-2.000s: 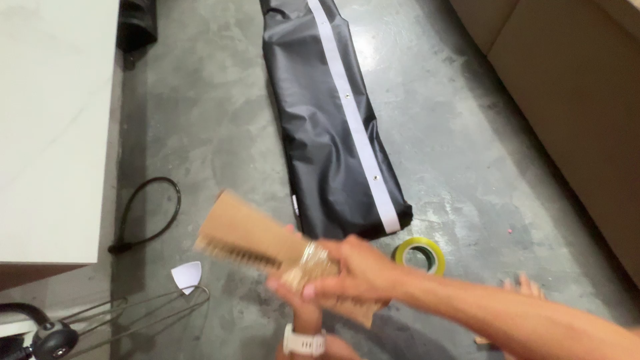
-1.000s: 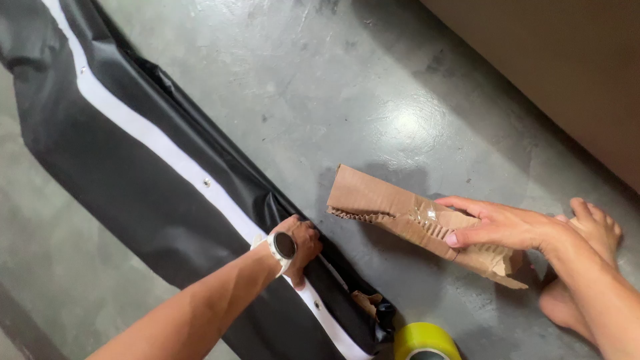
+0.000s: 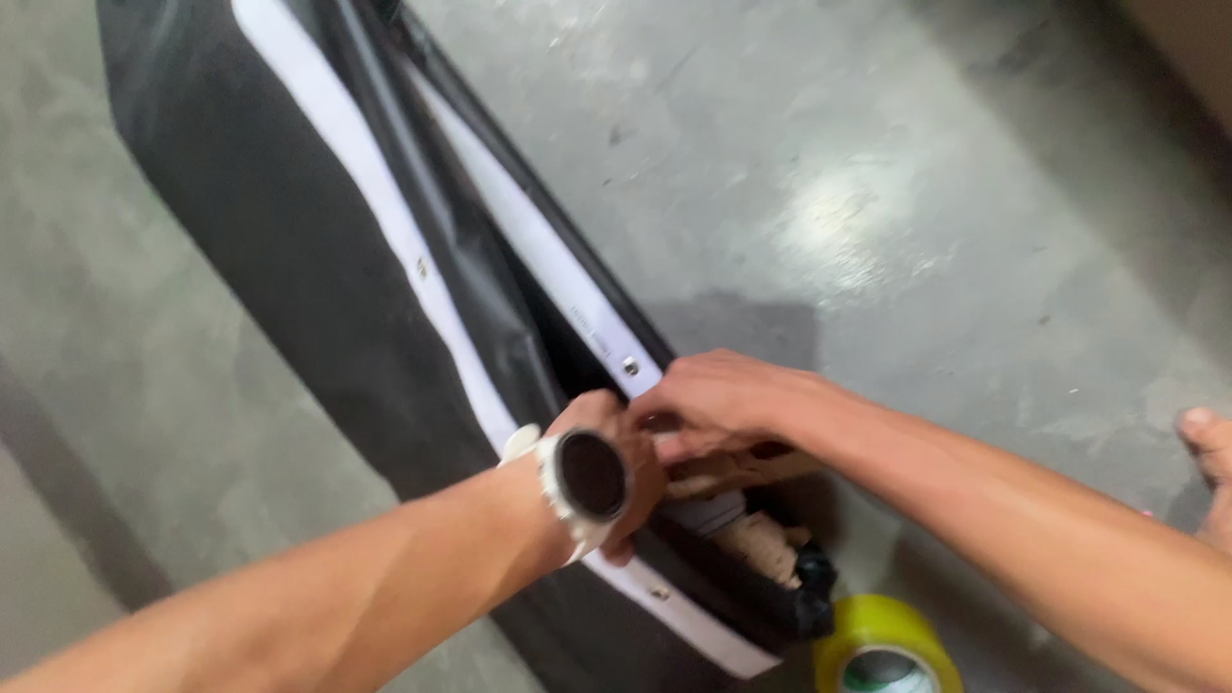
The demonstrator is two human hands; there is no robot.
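Observation:
A long black sheet-material cover (image 3: 260, 250) with white strips and metal snaps lies diagonally on the floor, its edges parted along the upper side. My left hand (image 3: 616, 462), with a white watch at the wrist, is at the opening, its fingers partly hidden. My right hand (image 3: 722, 404) touches the opening's far edge just beside it; its fingertips are blurred and what they grip cannot be told. Below my right hand, brown cardboard (image 3: 765, 544) shows inside the opening near the cover's lower end.
A roll of yellow tape (image 3: 881, 640) lies on the grey floor (image 3: 866, 173) by the cover's lower end. Part of a bare foot (image 3: 1213, 452) shows at the right edge. A brown surface (image 3: 1184, 48) stands at the top right.
My right hand has moved left to the cover's opening; a second ago it held a piece of cardboard over the floor. The cover's edges have parted, showing a second white strip.

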